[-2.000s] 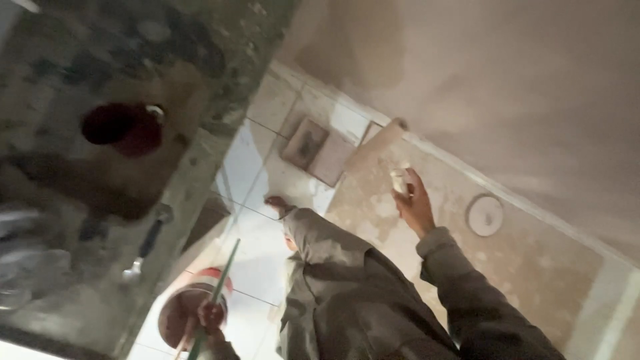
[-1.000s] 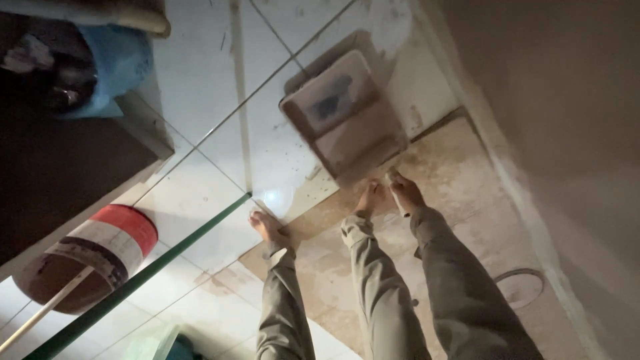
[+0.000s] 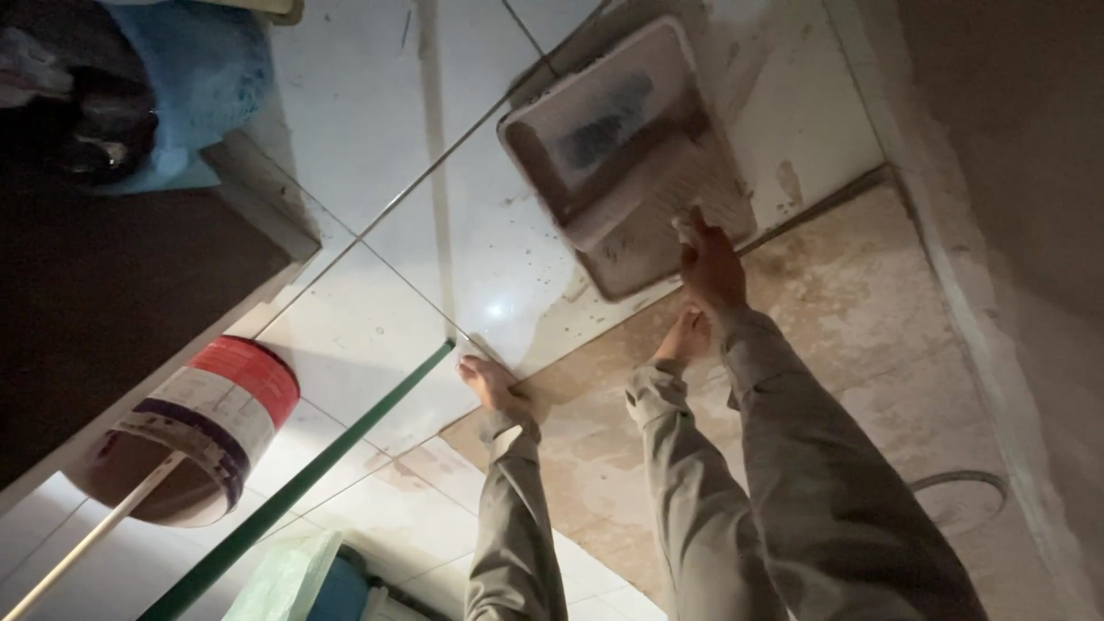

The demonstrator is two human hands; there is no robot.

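My right hand (image 3: pixel 712 263) is closed around the small whitish handle of a paint roller over the near end of the paint tray (image 3: pixel 533 177). The pale roller cover (image 3: pixel 638 194) appears to lie across the middle of the tray, coated in paint of the tray's colour. Dull pinkish paint coats the tray, with a darker patch in its far part. My left hand is outside the frame. A green pole (image 3: pixel 310 479) slants up from the lower left, its tip near my left foot; what holds it is hidden. My bare feet stand below the tray.
A red and white paint bucket (image 3: pixel 250 379) with a pale stick (image 3: pixel 103 530) in it lies at left. A blue plastic bag (image 3: pixel 203 78) sits on a dark surface at upper left. Brown sheeting (image 3: pixel 586 349) covers the floor beside the wall (image 3: pixel 1018 172). A green container (image 3: pixel 285 578) is at the bottom.
My right hand has gone from holding the roller near the wall-side floor to the tray. My left hand, earlier by the bucket, has left view. The view has shifted much closer to the tray.
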